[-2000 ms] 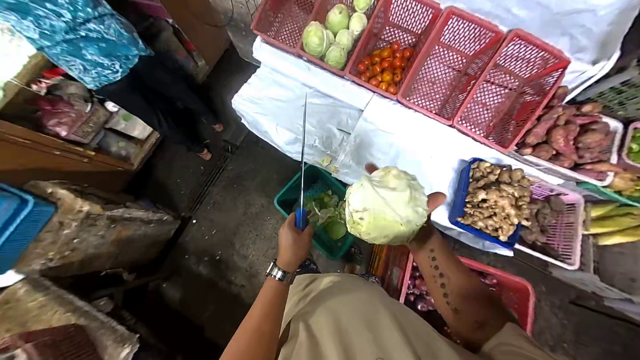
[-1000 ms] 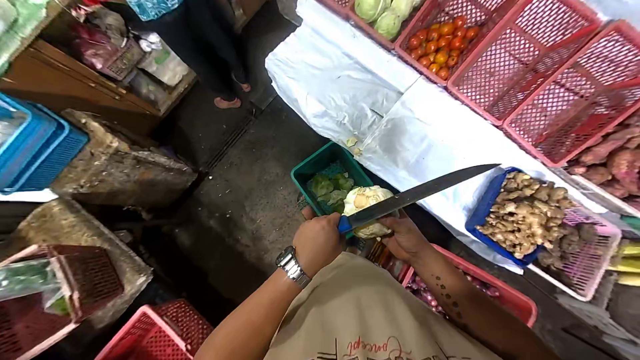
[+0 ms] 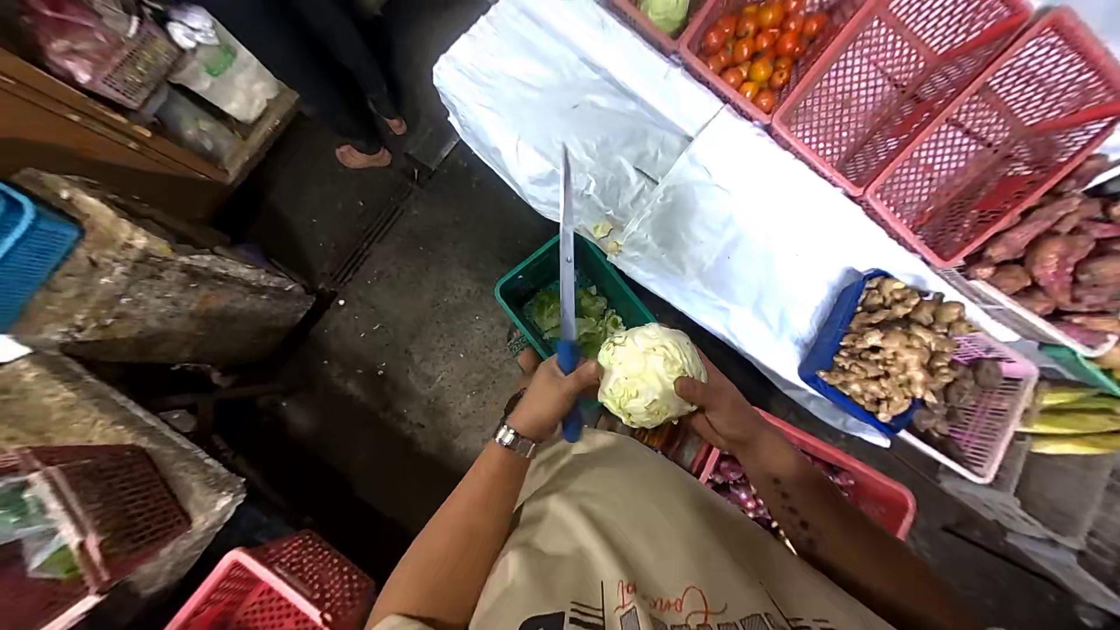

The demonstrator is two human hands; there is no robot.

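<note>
A long knife (image 3: 567, 271) with a blue handle is in my left hand (image 3: 553, 395), its blade pointing away from my body. My right hand (image 3: 713, 404) holds a pale green cabbage (image 3: 646, 376) by its right side, the thumb on top. The cabbage is close beside the knife handle and near my left fingers. Beneath the blade stands a green plastic crate (image 3: 516, 325) with loose cabbage leaves (image 3: 573, 311) in it. The crate is partly hidden by the knife, the cabbage and my left hand.
A table under white sheeting (image 3: 726, 210) bears red crates (image 3: 936, 79), tomatoes (image 3: 761, 48) and a blue basket (image 3: 818, 346) of ginger (image 3: 892, 350). A red tub (image 3: 892, 507) of purple onions is by my right forearm. A person's feet (image 3: 363, 157) show beyond the floor drain.
The knife blade pointed right across the cabbage one second ago; now it points away from my body, left of the cabbage. Both hands still hold the same things.
</note>
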